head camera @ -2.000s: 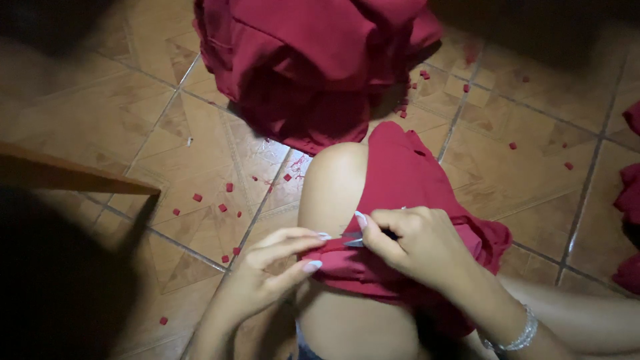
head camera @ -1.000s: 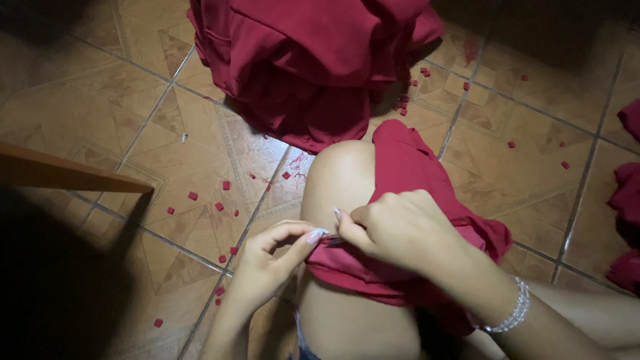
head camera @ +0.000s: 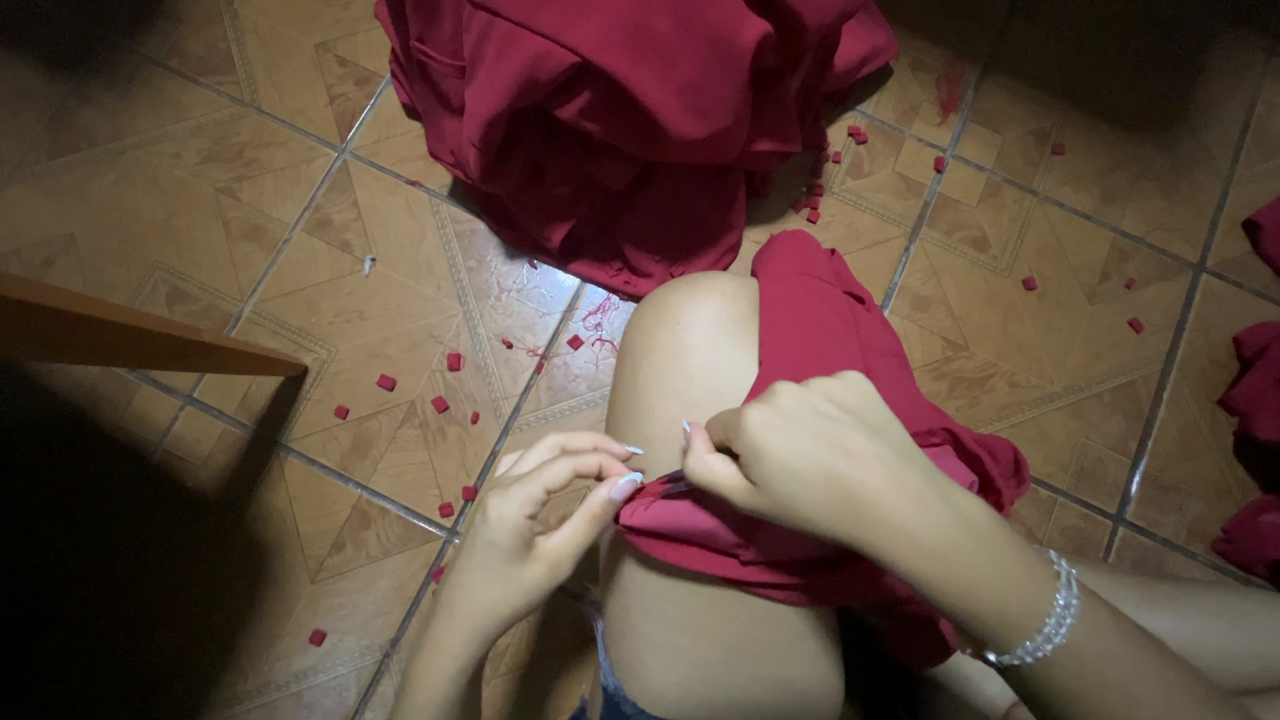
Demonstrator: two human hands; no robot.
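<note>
A piece of red fabric [head camera: 830,330] lies draped over my bent leg [head camera: 670,370], its lighter inner side showing near the folded edge. My left hand [head camera: 540,520] pinches the left end of that edge between thumb and fingertips. Close to its right, my right hand [head camera: 790,460] is curled over the same edge, with a small metallic tool [head camera: 676,484] partly showing under the fingers. What kind of tool it is cannot be told, as the hand covers most of it. A clear beaded bracelet [head camera: 1050,620] circles my right wrist.
A large heap of red fabric [head camera: 600,90] rests on the tiled floor [head camera: 400,240] ahead. Small red scraps [head camera: 386,382] and loose threads [head camera: 600,315] are scattered about. A wooden furniture leg [head camera: 150,335] juts in from the left. More red fabric [head camera: 1255,380] lies at the right edge.
The metallic tool showed between my hands two seconds ago and is now mostly covered by my right hand. My right hand has turned and its fingers are more curled.
</note>
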